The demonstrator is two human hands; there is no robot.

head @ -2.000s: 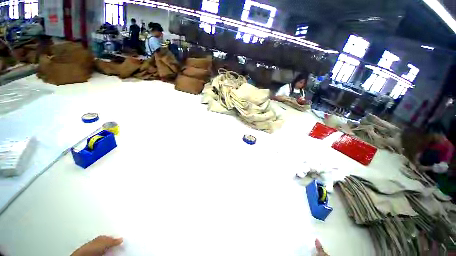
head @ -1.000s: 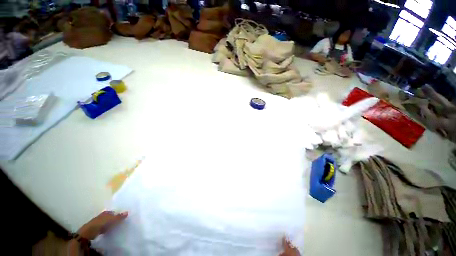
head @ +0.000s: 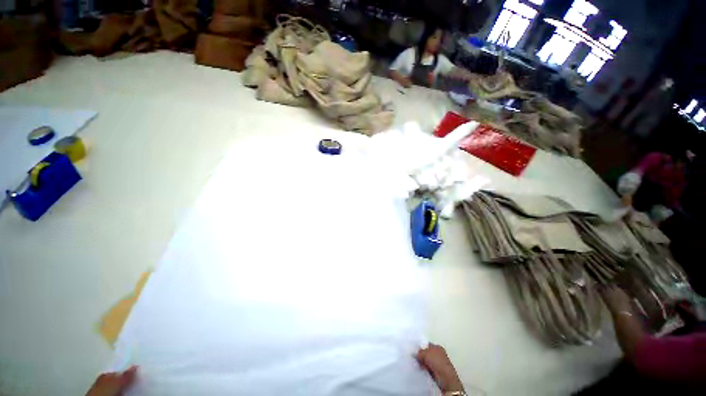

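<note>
A large white sheet [head: 263, 255] lies on the table in front of me, wrinkled at its near end. My left hand [head: 114, 382] holds its near left corner at the bottom edge of the picture, partly cut off. My right hand [head: 440, 368] holds its near right corner, fingertips at the sheet's edge. A blue tape dispenser [head: 425, 230] stands beside the sheet's right edge. Puffy white rolls [head: 445, 174] lie loose behind it. A small blue tape roll [head: 330, 146] lies at the sheet's far end.
Another blue dispenser [head: 46, 186] stands on the left. Beige bags [head: 325, 73] are heaped at the back. A red flat packet [head: 495, 148] and grey-brown stacked pieces [head: 542, 240] lie on the right. A person [head: 422, 62] sits across the table; a pink sleeve [head: 673, 360] reaches in at right.
The view has turned right. The sheet now lies flatter, its near corners spread between my hands. My right hand shows more fully. A pink-sleeved arm has come in at the lower right.
</note>
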